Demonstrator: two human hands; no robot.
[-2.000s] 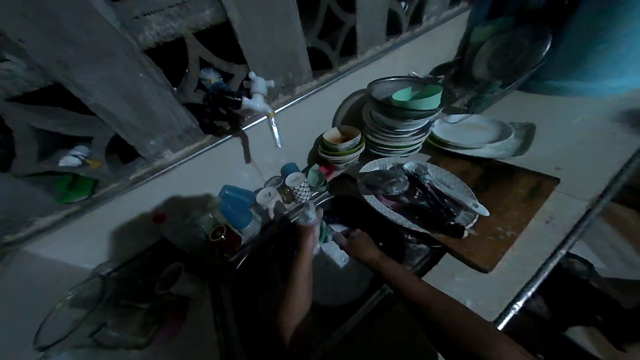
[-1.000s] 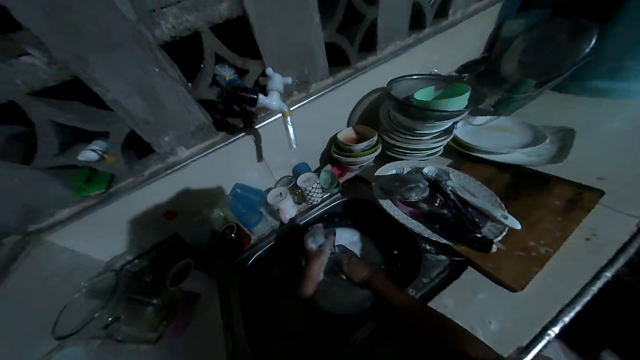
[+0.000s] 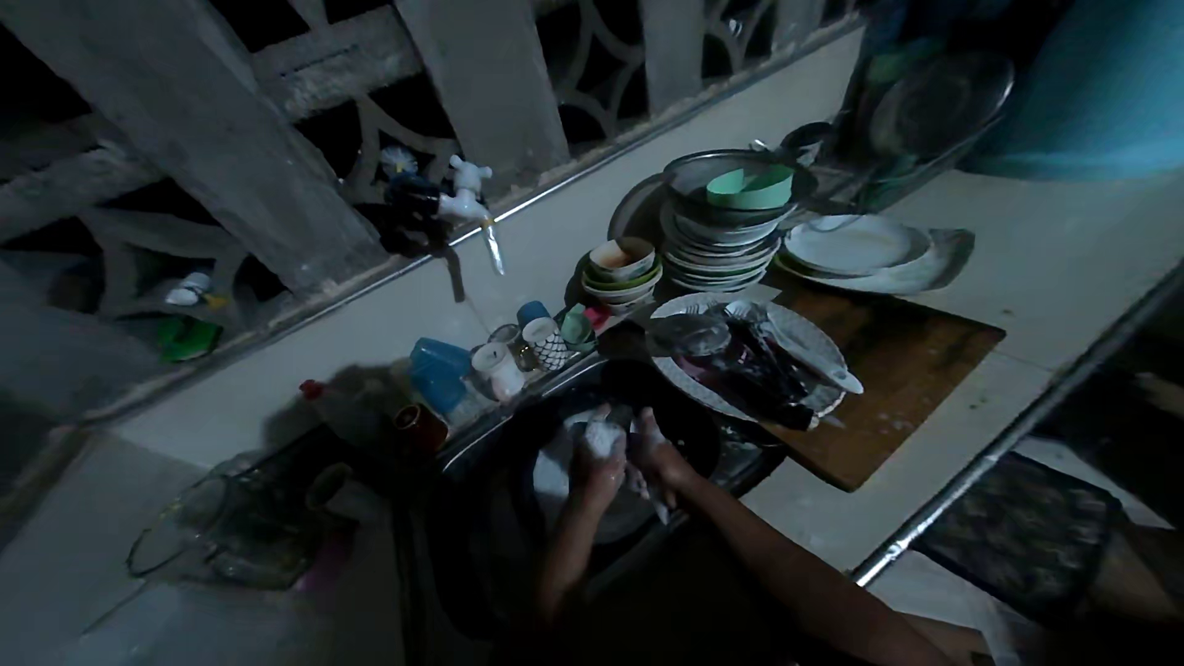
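Both hands are over a dark round basin point(image 3: 689, 407) in the sink. My left hand point(image 3: 599, 462) holds a whitish, soapy lump, perhaps a sponge; its exact kind is unclear. My right hand point(image 3: 653, 453) is close beside it on the right, gripping a thin pale piece that points down, too blurred to name. A pale rounded dish point(image 3: 552, 470) lies in the basin left of my left hand. Right of the basin, an oval plate point(image 3: 680, 310) bears spoons, forks and dark-handled utensils. The white tap point(image 3: 467, 205) is on the wall above.
Cups and a blue tumbler point(image 3: 438, 375) line the sink's back edge. Behind are small stacked bowls point(image 3: 622, 277) and a tall plate stack point(image 3: 717, 254) topped by a strainer-like bowl. A wooden board point(image 3: 911, 370) lies under the oval plate. A dish rack with glassware point(image 3: 250, 527) stands left.
The hands have shifted within the basin and are now close together, with the whitish lump between them. The dishes around the sink have not moved.
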